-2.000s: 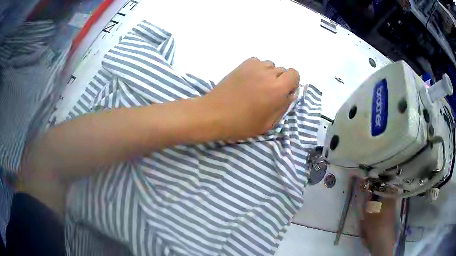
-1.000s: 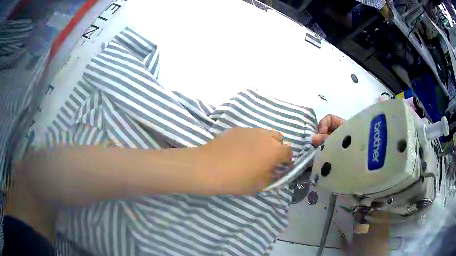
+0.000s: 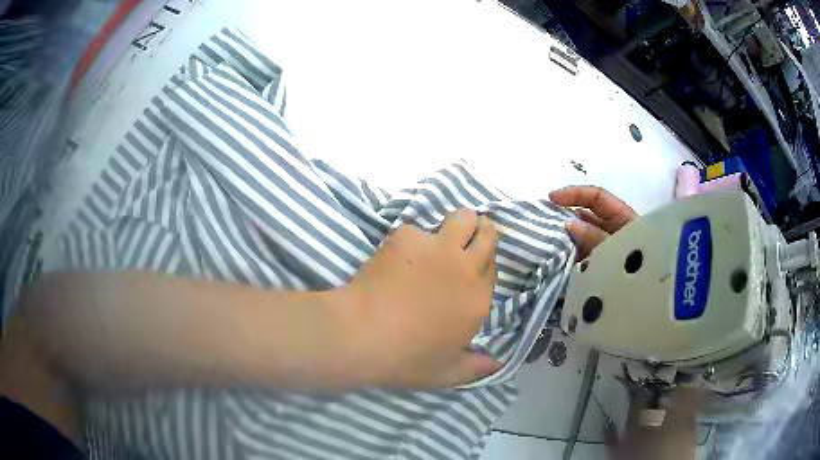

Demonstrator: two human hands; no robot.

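Note:
A grey-blue and white striped garment lies in folds on the white table, left of the sewing machine head with its blue label. My left hand is on the cloth, fingers bent, thumb at a narrow folded edge that curves down beside the machine. My right hand shows only by its fingers behind the machine head, holding the far end of that edge; its forearm passes behind and below the head. The needle area is mostly hidden.
The white table carries the machine. A long thin grey metal tool lies left of the needle area. Pink thread spools stand behind the head. A red rim shows at upper left, cluttered shelves at upper right.
My right hand has come from below the machine head to the cloth's far edge. My left hand has moved down and its fingers have shifted on the cloth. The camera view has shifted.

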